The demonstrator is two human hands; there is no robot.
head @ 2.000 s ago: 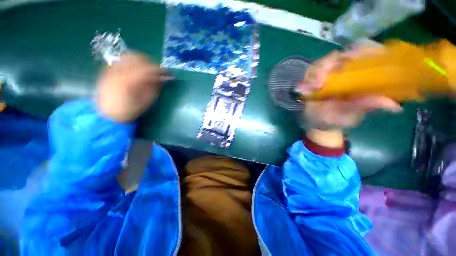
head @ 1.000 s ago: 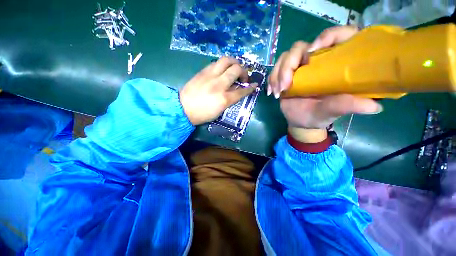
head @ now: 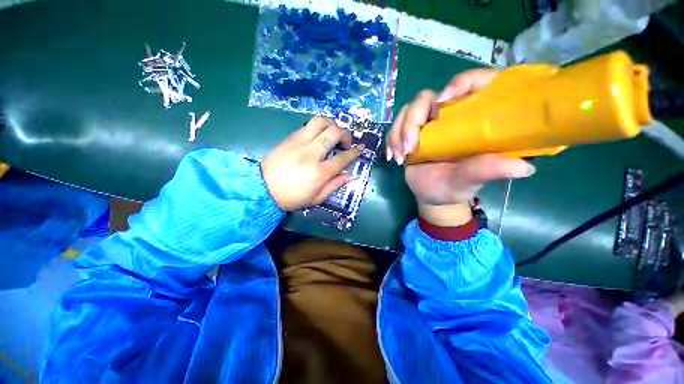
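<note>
An open phone unit (head: 352, 191) lies on the dark-green bench in front of me, slightly tilted. My left hand (head: 307, 165) lies over its left side, with fingertips on its upper part, and hides much of it. Whether a small part is under the fingertips I cannot tell. My right hand (head: 442, 161) is shut around the yellow-orange electric screwdriver (head: 517, 112), just right of the phone unit. The screwdriver lies nearly level, its front end towards the phone unit; its bit is hidden by my fingers.
A clear bag of blue parts (head: 322, 64) lies behind the phone unit. A pile of white-silver slivers (head: 169, 75) and a loose one (head: 197, 125) lie at left. Dark phone units (head: 631, 214) lie at right by a black cord (head: 581, 234). A person's pink sleeve (head: 649, 337) shows lower right.
My left hand has moved right from the slivers onto the phone unit. My right hand has brought the screwdriver left, from the round dish to beside the phone unit; the dish is now hidden.
</note>
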